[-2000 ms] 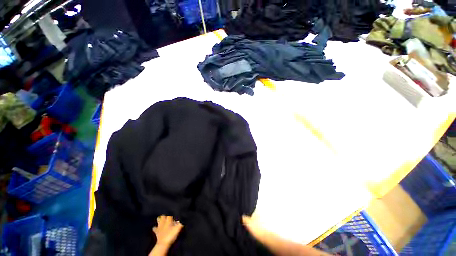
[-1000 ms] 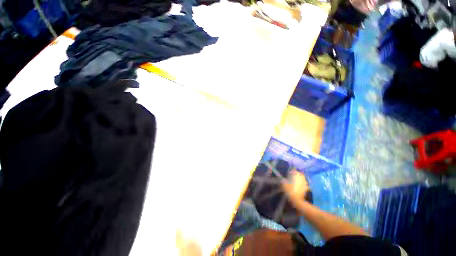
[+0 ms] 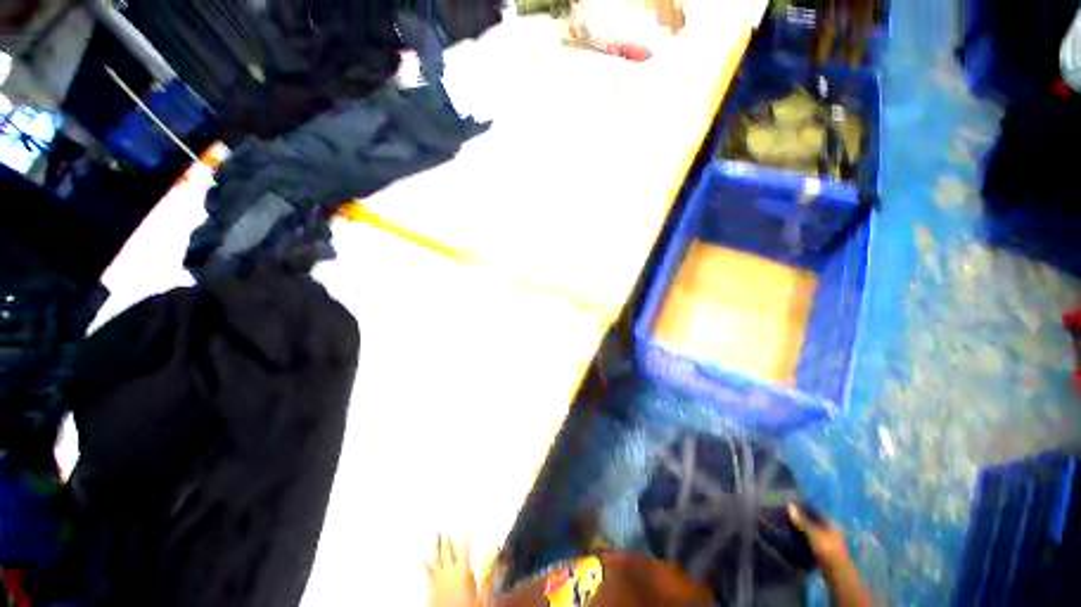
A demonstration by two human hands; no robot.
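A black garment heap (image 3: 225,403) lies on the left part of the white-topped table (image 3: 439,391). My left hand (image 3: 453,576) is at the table's near edge, low in the picture, with fingers apart and nothing seen in it. A dark round item (image 3: 717,504) with grey crossing bands, perhaps a stool seat, is low beside the table. My right hand (image 3: 822,540) holds its right edge; its fingertips are partly hidden against the dark surface.
Dark grey-blue garments (image 3: 338,160) lie on the table behind the black heap. A blue crate (image 3: 741,385) lined with brown board stands right of the table. Another crate behind it holds olive-green garments (image 3: 788,133). A further blue crate (image 3: 1025,534) is at lower right.
The view has swung right and down from the heap. My hands have left the black garment. The right hand has moved to the dark round item, which now sits lower and clear of the crate.
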